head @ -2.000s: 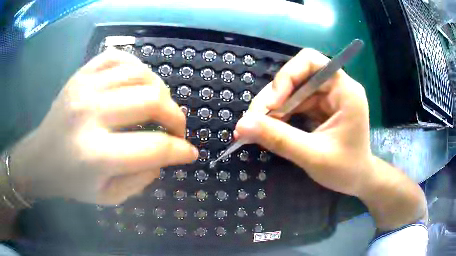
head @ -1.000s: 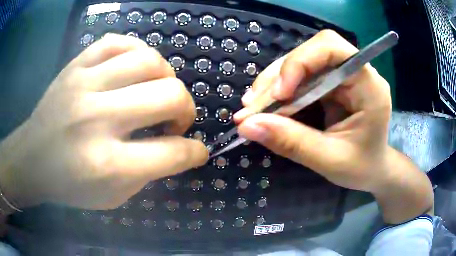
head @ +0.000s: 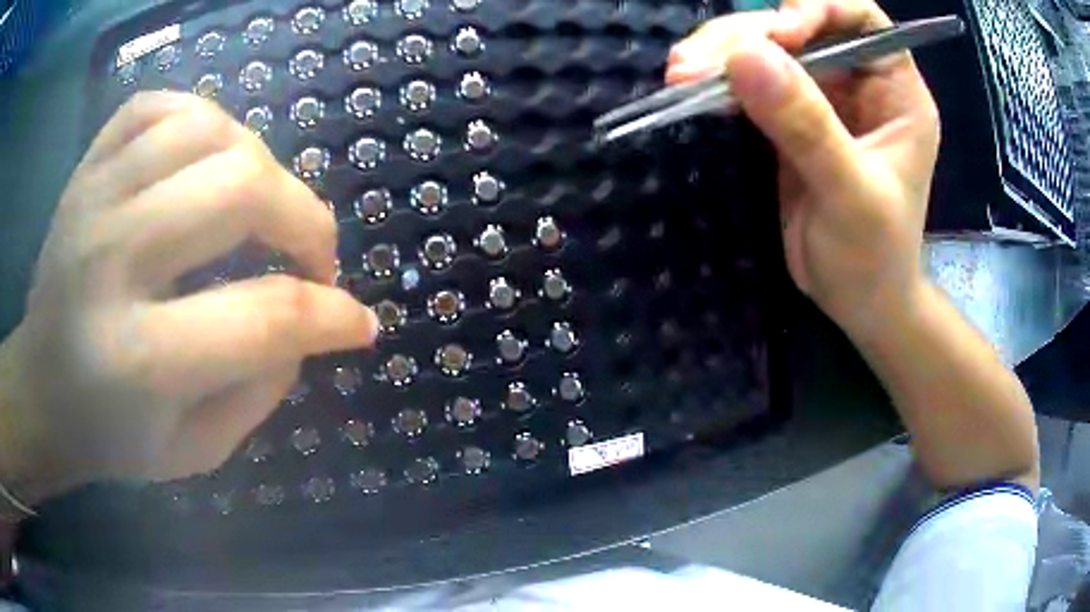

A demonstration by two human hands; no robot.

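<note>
The black component tray point(head: 669, 347) lies in front of me, with small round components point(head: 438, 250) in rows of pockets on its left and middle. Pockets toward its right show no discs. My left hand point(head: 179, 311) is over the tray's left part, thumb and finger brought together beside a component; whether anything is between them is hidden. My right hand point(head: 855, 155) holds the slim metal tweezers point(head: 861, 50) above the upper right of the tray, their points leftward over disc-free pockets. A small pale speck point(head: 410, 280) lies between components.
A white label point(head: 149, 44) is at the tray's upper left and another printed label point(head: 606, 454) near its lower edge. Black stacked trays point(head: 1034, 120) stand at the upper right. Clear plastic point(head: 986, 281) is below them. A white surface point(head: 598, 592) shows at the bottom edge.
My right hand and tweezers have moved up and right, away from my left fingertips. The tray appears shifted left and tilted in view. My left hand has shifted left in the picture.
</note>
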